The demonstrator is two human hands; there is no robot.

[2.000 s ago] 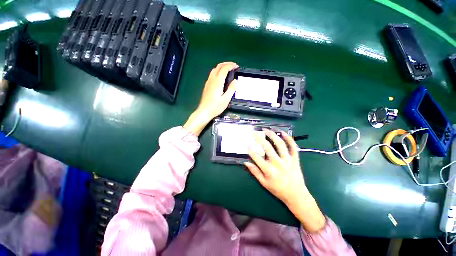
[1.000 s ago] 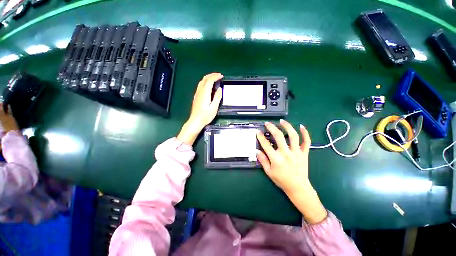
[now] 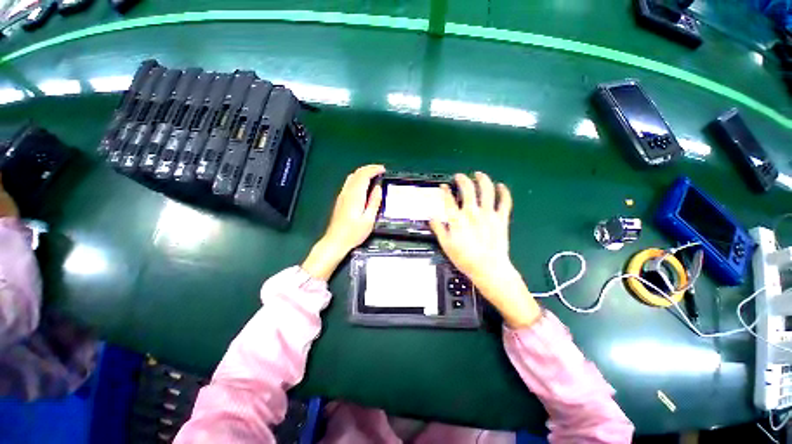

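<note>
Two dark grey handheld devices lie flat one behind the other, their screens white. My left hand [image 3: 354, 211] holds the left end of the far device [image 3: 408, 201], thumb on its front. My right hand [image 3: 476, 227] lies over the right part of the same device and hides its keypad. The near device [image 3: 399, 286] lies untouched, its round keypad showing at right. A white cable [image 3: 569, 299] runs from behind my right wrist to the right; its left end is hidden.
A row of dark units [image 3: 204, 139] stands at left. At right are a blue device [image 3: 708, 227], a yellow ring [image 3: 657, 277], a shiny small item [image 3: 617, 231], a power strip [image 3: 771, 325] and spare units [image 3: 638, 121]. Another person's sleeve [image 3: 17, 277] is at far left.
My right hand has moved from the near device to the far one. My left hand stays on the far device. The view has shifted, and the bench's light green strip now shows across the top.
</note>
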